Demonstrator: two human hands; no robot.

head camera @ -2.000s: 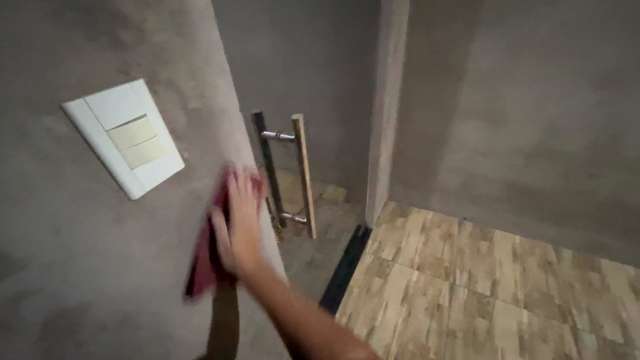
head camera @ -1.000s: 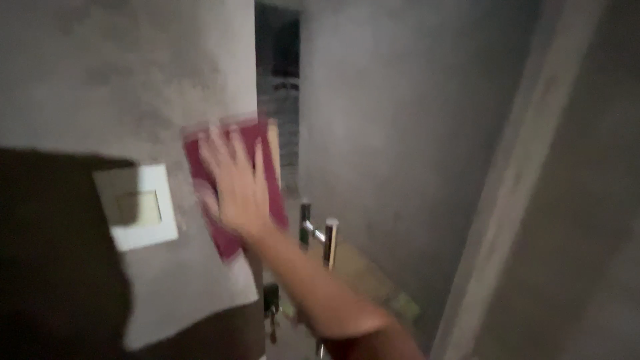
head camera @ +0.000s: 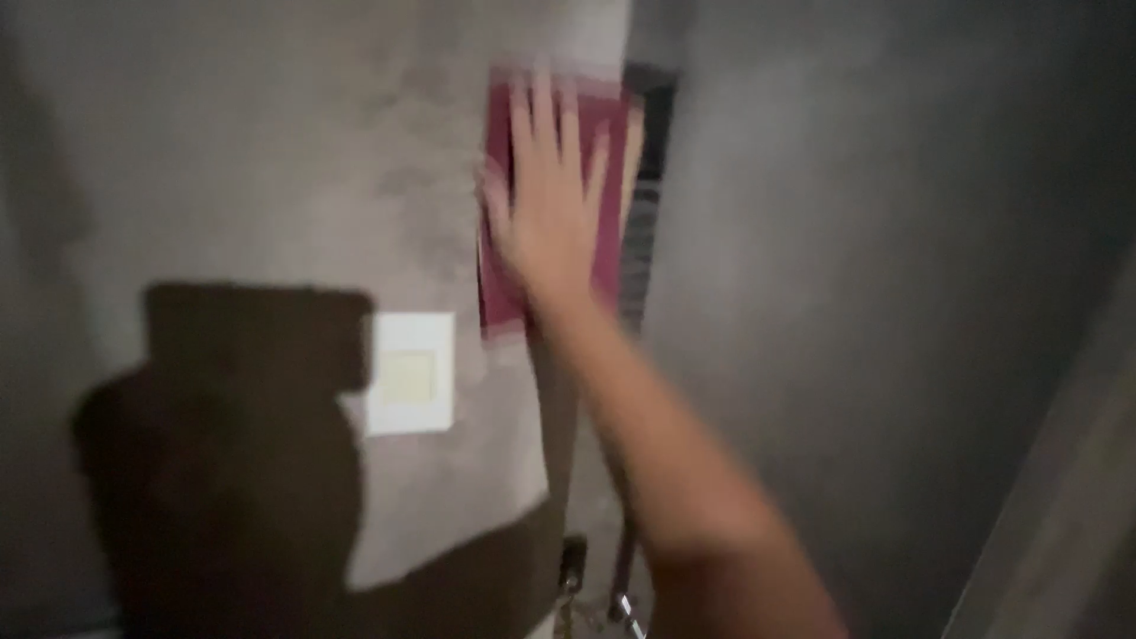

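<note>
My right hand (head camera: 555, 209) lies flat with spread fingers on a dark red sheet (head camera: 508, 293), pressing it against the grey wall (head camera: 266, 160) close to the wall's right edge. Whether the sheet is cloth or sandpaper cannot be told through the blur. Below and left of the hand is a white wall switch plate (head camera: 411, 373). My left hand is out of view.
Right of the wall edge stands a smooth grey surface (head camera: 843, 222), with a dark narrow gap beside my fingers. A metal door handle (head camera: 628, 608) and a dark lock part with keys (head camera: 572, 564) show at the bottom. A large shadow falls on the wall.
My right hand has moved up the wall with the red sheet, from beside the switch plate to above it. The view has tilted up, and the wooden-look floor is out of sight.
</note>
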